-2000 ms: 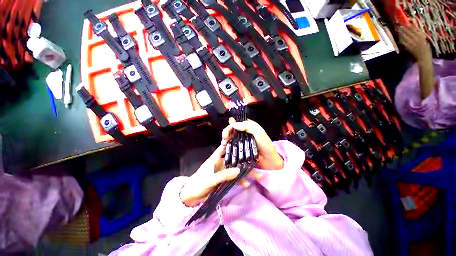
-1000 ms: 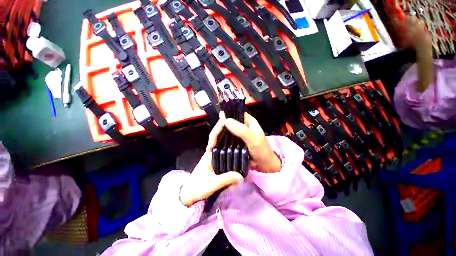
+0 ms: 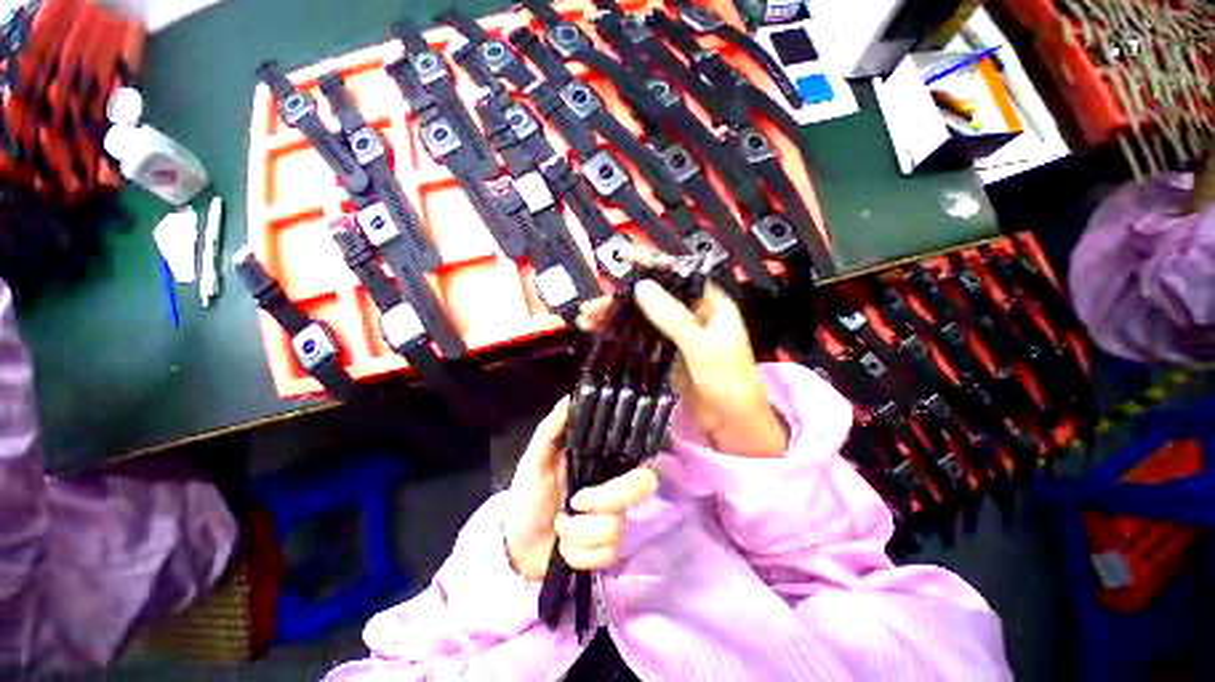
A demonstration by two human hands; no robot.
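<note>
A bunch of several black smartwatches (image 3: 622, 416) is held in front of my body, cases side by side, straps running up and down. My left hand (image 3: 576, 513) is bare and grips the bunch around the lower straps, just below the cases. My right hand (image 3: 717, 357) is bare, slightly blurred, and holds the upper straps near their buckles. The red-orange compartment tray (image 3: 296, 240) lies behind on the green bench, with rows of black watches face down, case backs up. Some left cells show pale. The watch screens in the bunch are not visible.
A white bottle (image 3: 157, 163), a white cloth (image 3: 175, 248) and pen-like tools lie left of the tray. An open white box (image 3: 933, 120) stands back right. A second filled tray (image 3: 953, 373) is lower right. Other people's pink sleeves (image 3: 1149, 273) show at both sides.
My left hand has moved down from beside the cases onto the lower straps. My right hand has moved up and right with the upper straps. The whole view has shifted slightly.
</note>
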